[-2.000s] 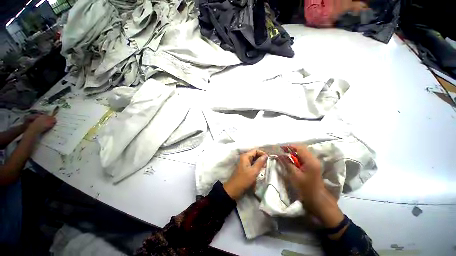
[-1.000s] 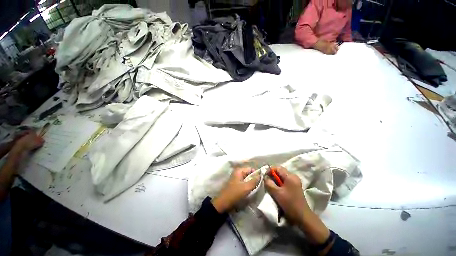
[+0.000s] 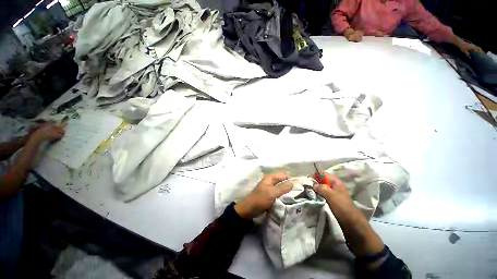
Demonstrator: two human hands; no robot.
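Observation:
An off-white garment (image 3: pixel 297 231) lies bunched at the table's near edge, and a folded part with a small dark dot faces me. My left hand (image 3: pixel 265 196) pinches its upper edge on the left. My right hand (image 3: pixel 333 193) pinches the same edge on the right and also holds red-orange thread snips (image 3: pixel 320 177), with the metal blades pointing up and away. The cloth edge between my hands is raised and forms an opening. The undersides of both hands' grips are partly hidden by the cloth.
A large pale garment pile (image 3: pixel 131 49) stands at the back left, with dark garments (image 3: pixel 270 38) beside it. Another pale garment (image 3: pixel 158 141) lies in front of the pile. A person's arms rest by a paper sheet (image 3: pixel 82 141) at left. A person in pink (image 3: pixel 381 16) sits opposite.
The held edge has been turned so an opening and a dark dot show. The snips' blades now point up, clear of the cloth. The person in pink has reached an arm out to the right.

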